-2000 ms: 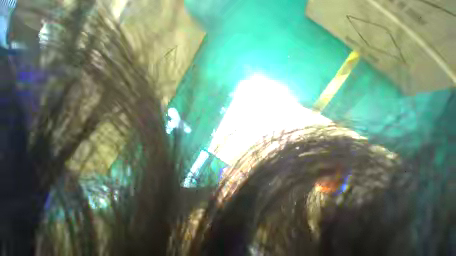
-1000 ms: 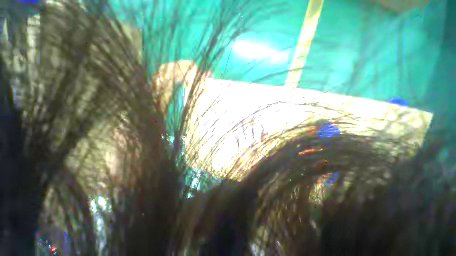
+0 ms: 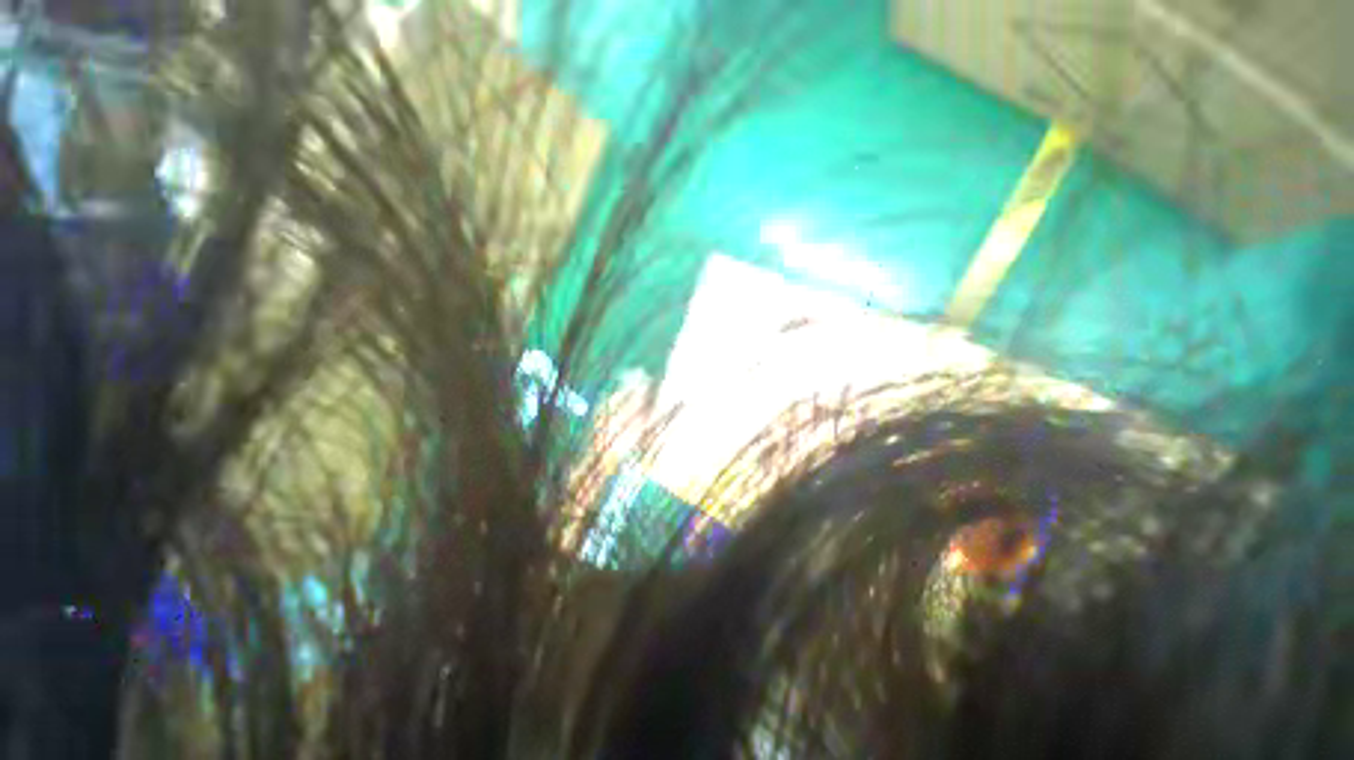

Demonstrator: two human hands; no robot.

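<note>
Strands of hair hang across most of the view. A pale carton (image 3: 802, 356) lies in the middle, its upper side very bright and its lower part behind the hair. A pinkish patch at the carton's left edge looks like my left hand (image 3: 616, 423); hair blurs it and its grip cannot be made out. An orange shape (image 3: 992, 544) with a blue rim, apparently the tape dispenser, shows through the hair at the lower right. My right hand cannot be made out; hair covers the area around the dispenser.
The green floor (image 3: 802, 164) has a yellow line (image 3: 1017, 223) beyond the carton. Large tan cartons are at the upper right (image 3: 1099, 104) and upper left (image 3: 520, 164). A small whitish glossy scrap (image 3: 542, 383) is left of the carton.
A second ago the carton showed wider and a hand was at its upper left corner; now that hand shows lower on the left edge. The view has shifted, and the tan cartons show again.
</note>
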